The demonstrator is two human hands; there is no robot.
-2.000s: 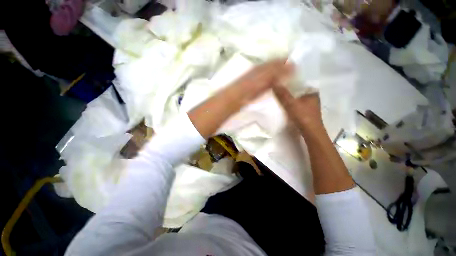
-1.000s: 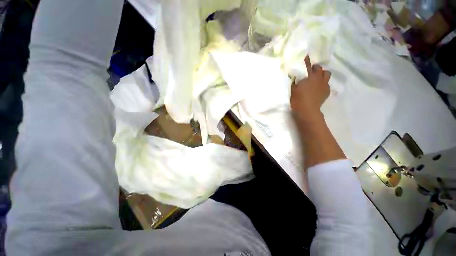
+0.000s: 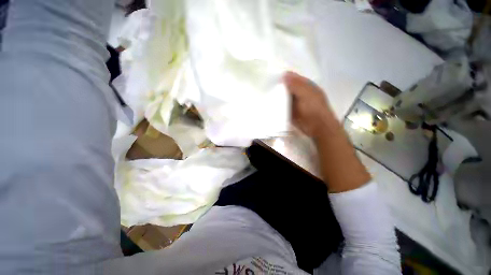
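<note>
A large white cloth (image 3: pixel 242 75) hangs, brightly lit, in front of me at the table's near edge. My right hand (image 3: pixel 308 105) is at its right edge, fingers curled on the cloth. My left arm reaches up along the left side, and its hand is out of the picture past the top edge. More white to cream cloth (image 3: pixel 167 185) lies in a heap by my lap.
The sewing machine's head (image 3: pixel 439 88) is at the right, its lamp lighting the needle plate (image 3: pixel 371 119). Black shears (image 3: pixel 428 174) lie on the machine bed. The white table (image 3: pixel 355 43) runs behind. Brown cardboard (image 3: pixel 153 145) shows between the cloths at left.
My right hand has moved left and a little down, from resting on the cloth to holding its edge. The white cloth is now raised and spread in front. The view has shifted.
</note>
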